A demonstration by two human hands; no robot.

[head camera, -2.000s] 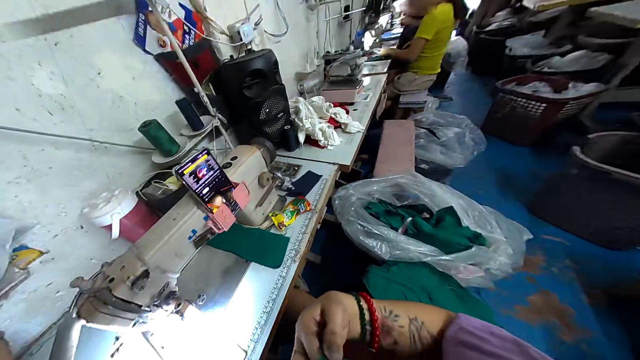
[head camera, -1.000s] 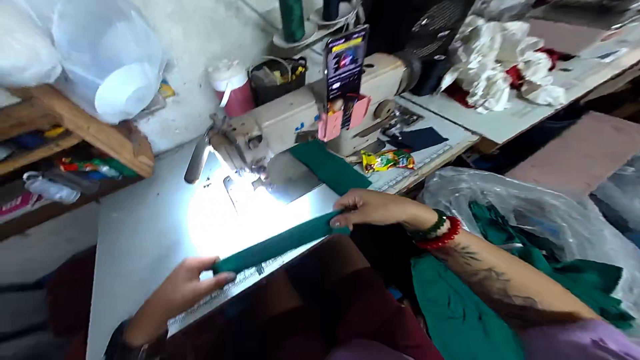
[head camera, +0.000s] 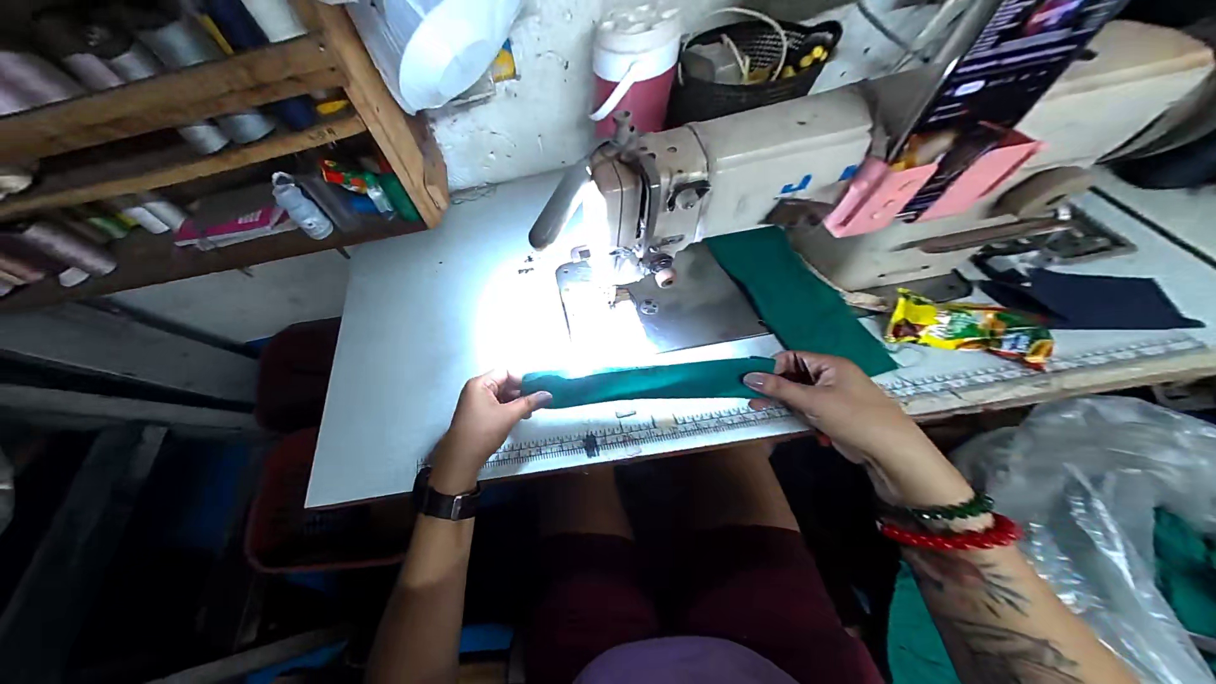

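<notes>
A narrow folded strip of green fabric [head camera: 651, 382] is stretched level between my two hands, over the front of the white sewing table [head camera: 408, 313]. My left hand [head camera: 489, 413] pinches its left end between thumb and fingers. The right end is gripped by my right hand [head camera: 822, 394]. Just behind the strip stands an industrial sewing machine [head camera: 779, 161], its needle area brightly lit. A second green fabric piece [head camera: 807, 299] lies on the machine bed and table, behind my right hand. A measuring tape [head camera: 655, 427] runs along the table's front edge.
A colourful snack packet [head camera: 969, 328] and dark blue cloth [head camera: 1092, 299] lie at the right. A phone [head camera: 1007, 76] in a pink holder stands before the machine arm. Wooden shelves [head camera: 380, 114] with thread are at left; a clear plastic bag [head camera: 1092, 494] with green fabric is at lower right.
The view has swung left from the row of tables to this machine. Two seconds ago only one hand showed, low in view; both hands now hold the green strip, as one second ago.
</notes>
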